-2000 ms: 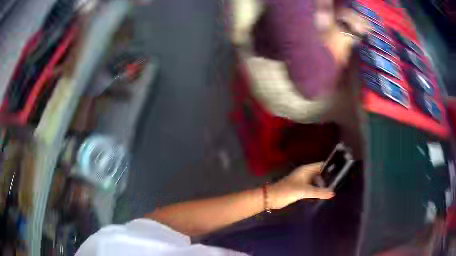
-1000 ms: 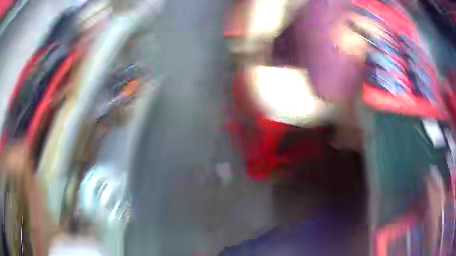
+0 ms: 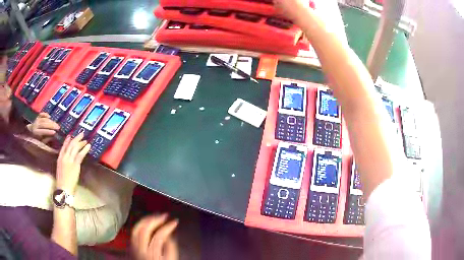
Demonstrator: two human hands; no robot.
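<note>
A red foam tray (image 3: 258, 203) lies in front of me at the right, holding several keypad phones (image 3: 292, 112) with lit blue screens. My right arm, in a white sleeve, crosses over this tray and hides some of its phones. My right hand (image 3: 294, 7) is at stacked red trays (image 3: 224, 36) at the top edge; it is cut off, and its grip cannot be seen. My left hand (image 3: 155, 237) is low in the view, beyond the bench's front edge, blurred, with fingers apart and nothing visible in it.
At left, another person's hands (image 3: 71, 155), one wrist with a watch, touch phones in a red tray (image 3: 135, 114). White blocks (image 3: 187, 87), a pen (image 3: 234, 68) and an orange piece (image 3: 267, 68) lie on the green mat (image 3: 188, 152). A brown box (image 3: 74, 21) stands far left.
The view has swung from the floor and shelf side to the bench. The phone seen in my left hand two seconds ago no longer shows there. My right arm now reaches over the tray.
</note>
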